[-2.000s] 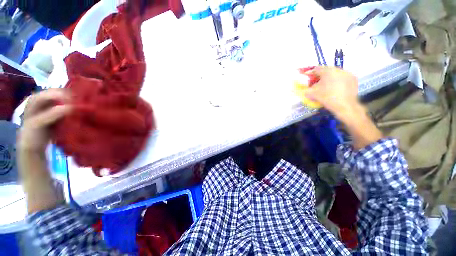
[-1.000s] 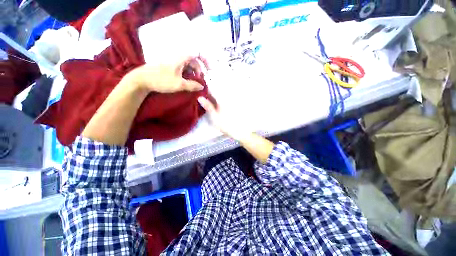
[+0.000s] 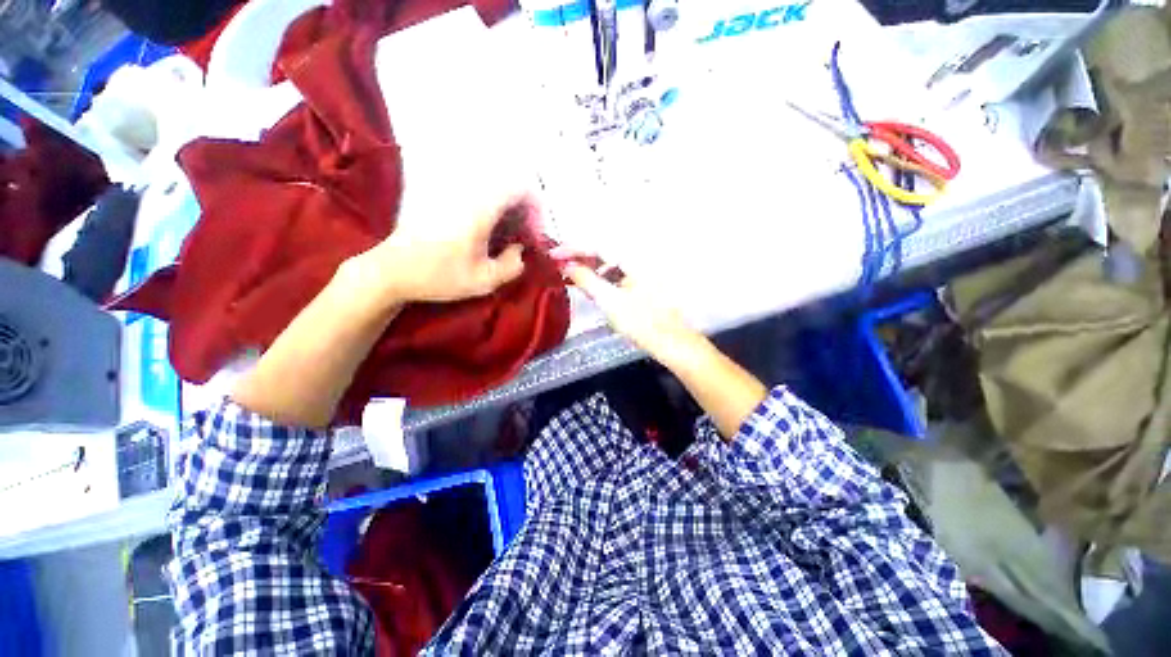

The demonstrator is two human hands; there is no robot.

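The dark red garment piece (image 3: 276,225) lies bunched on the white table left of the needle, its lower part at the front edge. My left hand (image 3: 450,257) rests on it, thumb and fingers curled around its right edge. My right hand (image 3: 616,298) pinches a small red end of the cloth with its fingertips, just right of my left hand. The presser foot and needle (image 3: 614,113) are above both hands, apart from the cloth end. The scissors (image 3: 899,161), with red and yellow handles, lie at the right, held by neither hand.
Blue cord (image 3: 876,231) hangs over the table edge (image 3: 1002,221) by the scissors. A white tag (image 3: 385,433) hangs at the front edge. A blue bin (image 3: 505,501) with red pieces stands below. Khaki cut pieces (image 3: 1079,385) are heaped at the right.
The scissors, held in my right hand two seconds ago, now lie on the table. My right hand moved left to the cloth. Since one second ago, both hands and the cloth edge shifted slightly towards me.
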